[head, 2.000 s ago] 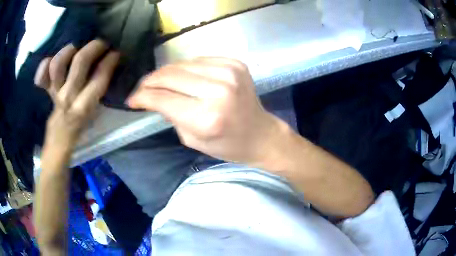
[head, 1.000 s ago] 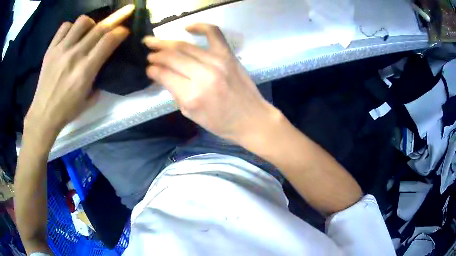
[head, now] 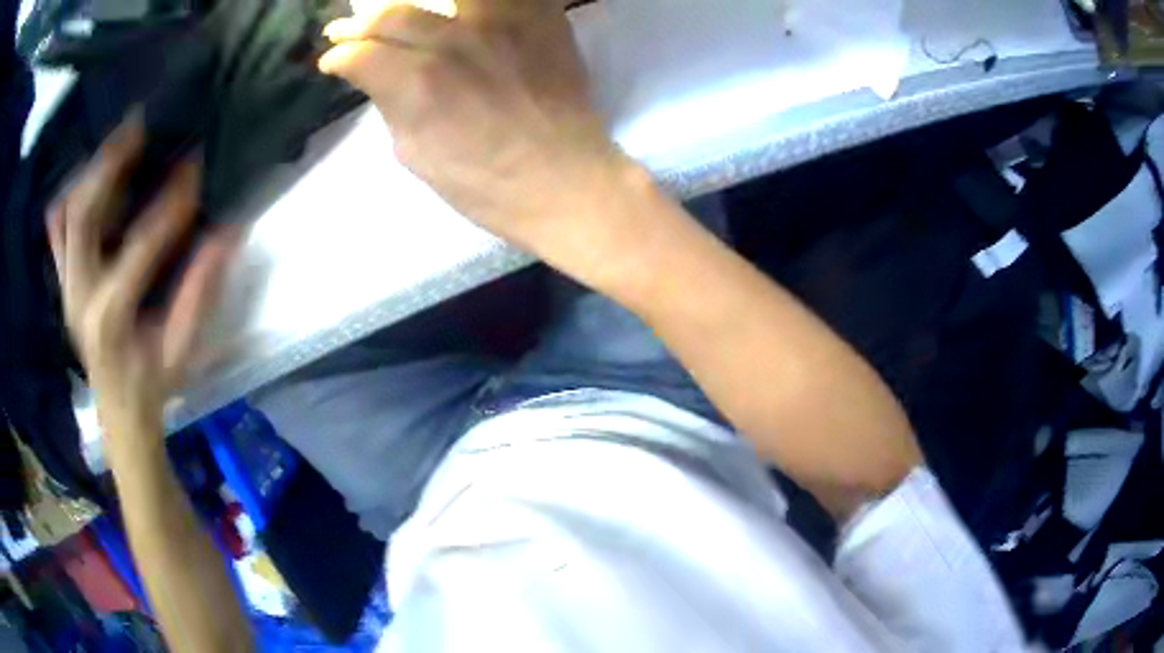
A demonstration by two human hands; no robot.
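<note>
The black garment cloth (head: 249, 109) lies bunched at the upper left of the white sewing table (head: 345, 242). My left hand (head: 141, 268) is blurred at the cloth's near left part, fingers spread and bent; whether it grips the cloth cannot be told. My right hand (head: 466, 109) is at the top centre, its thumb and fingertips close together at the cloth's right edge, over the brightly lit machine plate. Whether cloth is pinched between them cannot be told. The needle area is not visible.
A worn, pale ruler-like edge (head: 817, 133) borders the table. A white scrap (head: 868, 45) and a dark thread (head: 957, 54) lie at the table's right. Below left is a blue plastic basket (head: 236, 459) with mixed scraps. Black and white fabric pieces (head: 1104, 472) are heaped at lower right.
My right hand has moved up towards the machine plate. My left hand has moved down and left, away from it. The black cloth has shifted up, baring more of the table between my hands.
</note>
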